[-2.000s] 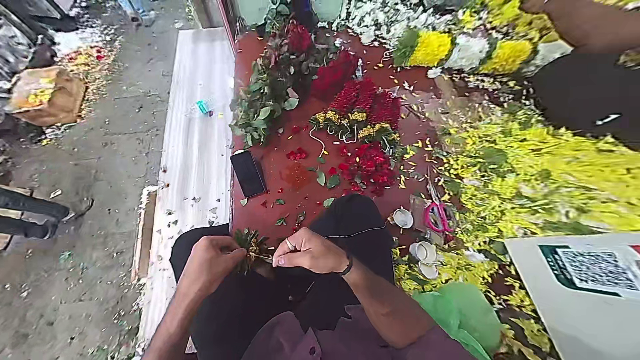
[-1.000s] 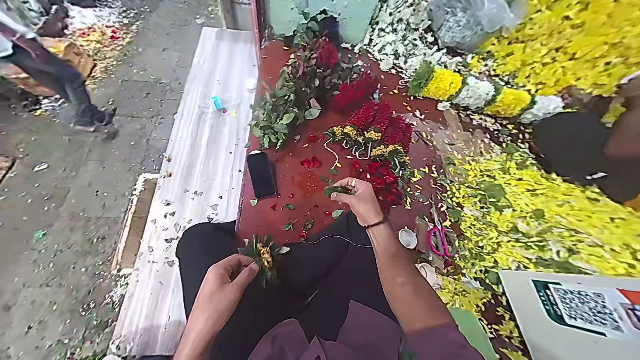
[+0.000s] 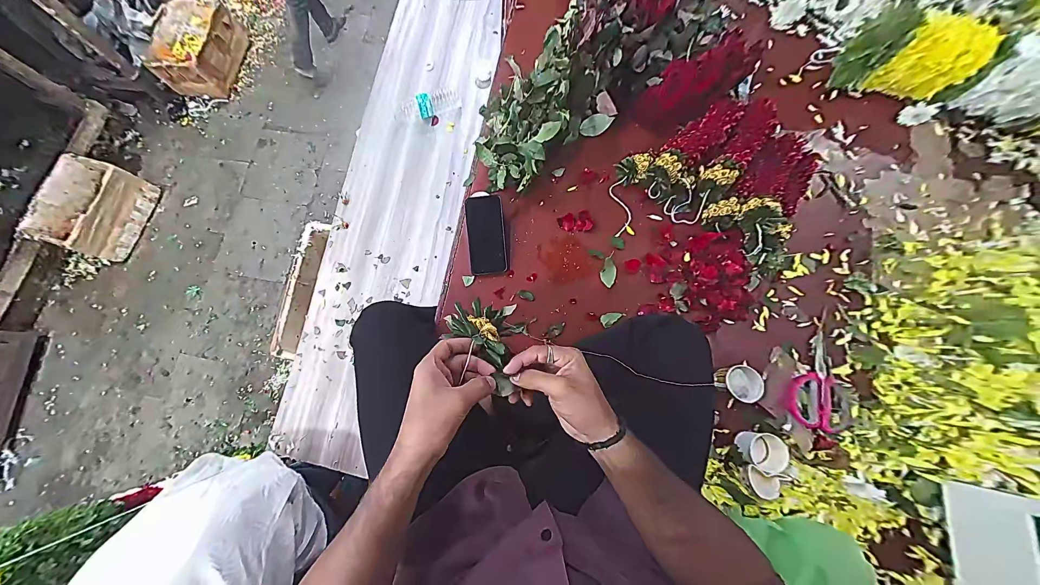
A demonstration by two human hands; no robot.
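Above my lap, my left hand [image 3: 451,386] grips a small bunch of green leaves with a yellow flower centre [image 3: 485,328]. My right hand [image 3: 561,386], with a ring and a dark wristband, pinches a green leaf [image 3: 504,384] against the bunch's lower end. A thin thread [image 3: 642,375] runs from near my right fingers to a small spool or cup [image 3: 741,383] on the right. Beyond my knees lie finished-looking flower bunches [image 3: 705,183] with yellow bands and white strings, and loose red petals [image 3: 707,272].
A black phone [image 3: 486,234] lies on the red surface [image 3: 561,268]. Leafy stems [image 3: 536,114] are piled at the back. Pink-handled scissors [image 3: 815,402] and white cups [image 3: 764,453] lie right, beside yellow petals [image 3: 934,390]. A person in white [image 3: 219,520] is close at lower left.
My right hand, which held a leaf away from the bunch one second ago, has come back to my left hand. The view has shifted, and the person in white now shows at lower left.
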